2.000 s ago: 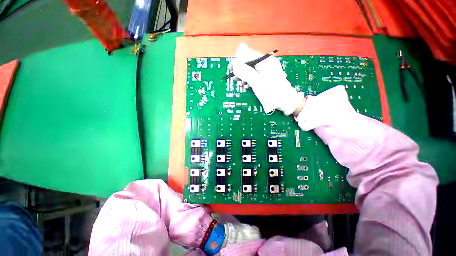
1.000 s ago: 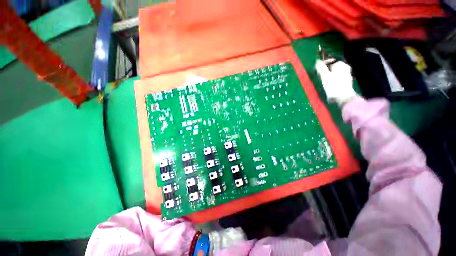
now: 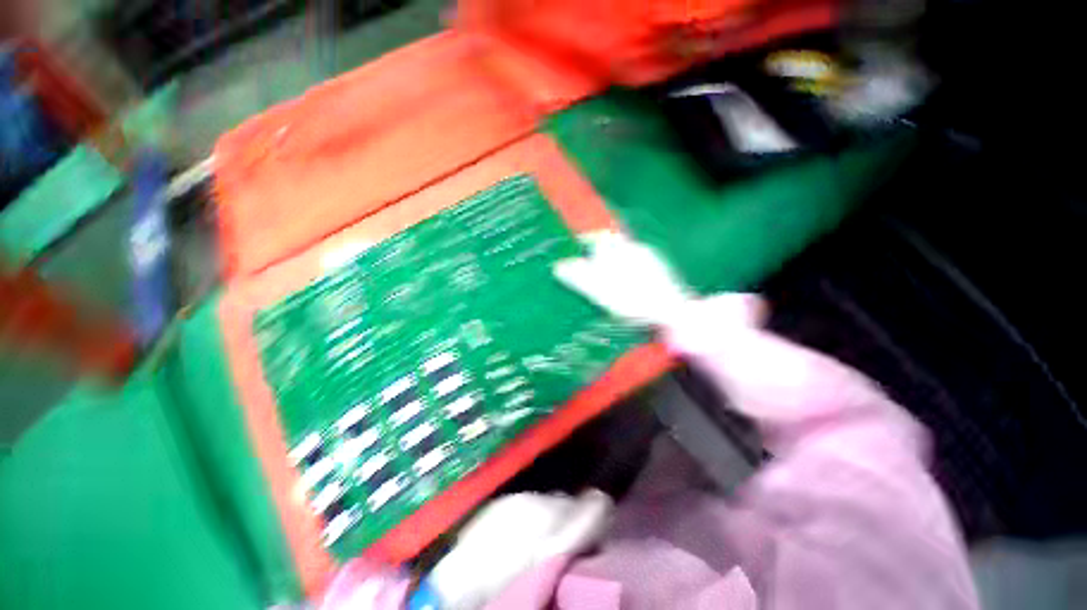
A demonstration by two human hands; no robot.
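A green circuit board (image 3: 477, 298) lies on an orange-red foam sheet (image 3: 256, 358), with rows of black power transistors (image 3: 411, 411) at its near left part. My right hand (image 3: 626, 280), in a white glove, is at the board's right edge, fingers over or against it; blur hides whether it grips anything. My left hand (image 3: 525, 536), also white-gloved, is low in front of my body below the board's near edge, with a blue wrist strap (image 3: 423, 592) at its cuff. Its fingers are too blurred to read. The whole view is motion-blurred.
More orange-red foam (image 3: 358, 131) lies behind the board. A green mat (image 3: 739, 226) extends to the right and left. A dark item with a white part (image 3: 751, 119), a yellow item (image 3: 811, 69) and a shiny clear bag (image 3: 882, 89) are at the back right. Red and blue bench parts stand left.
The view has turned, so the board appears further left and more tilted. My right hand has moved from the mat beside the foam to the board's right edge. More of my left glove shows.
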